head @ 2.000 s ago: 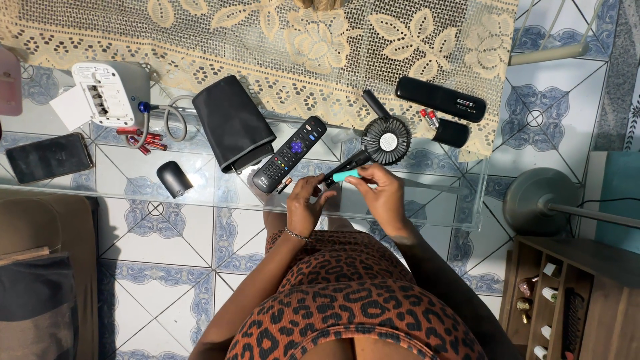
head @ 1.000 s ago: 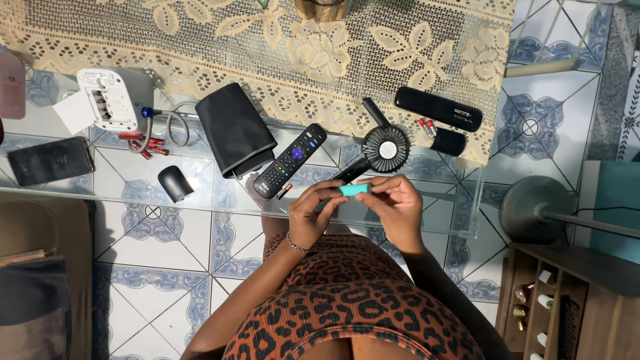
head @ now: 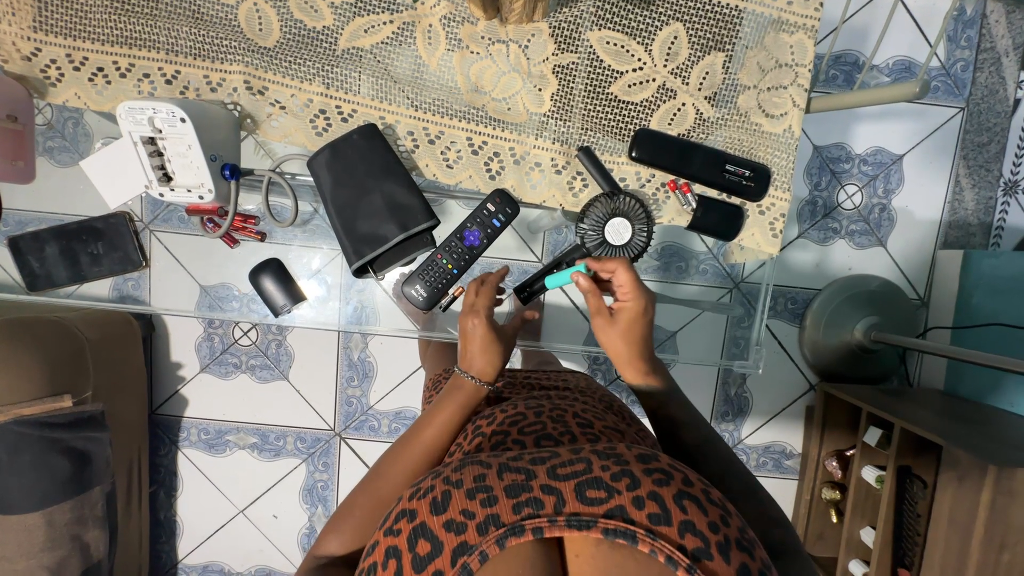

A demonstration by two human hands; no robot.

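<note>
My right hand (head: 620, 316) holds a teal cylindrical battery (head: 565, 277) between thumb and fingers, over the handle of a small black handheld fan (head: 614, 226) on the glass table. My left hand (head: 488, 320) is apart from it, fingers spread, holding nothing, near the end of the fan handle. Left of that hand lie a small AA-type battery (head: 451, 298) and a black remote control (head: 462, 250). A black piece (head: 596, 166), perhaps the handle's cover, lies above the fan. Beyond it are a second black remote (head: 698, 164), red batteries (head: 682, 194) and a black cover (head: 716, 219).
A black fabric pouch (head: 372, 200) lies left of the remote. Farther left are a white device (head: 172, 152) with an opened battery compartment, several red batteries (head: 226, 223), a dark rounded cover (head: 276, 286) and a smartphone (head: 78, 251). A lace cloth (head: 512, 80) covers the table's far side.
The teal battery was between both hands; now only my right hand holds it, over the fan handle. My left hand has let go and moved left, its fingers spreading.
</note>
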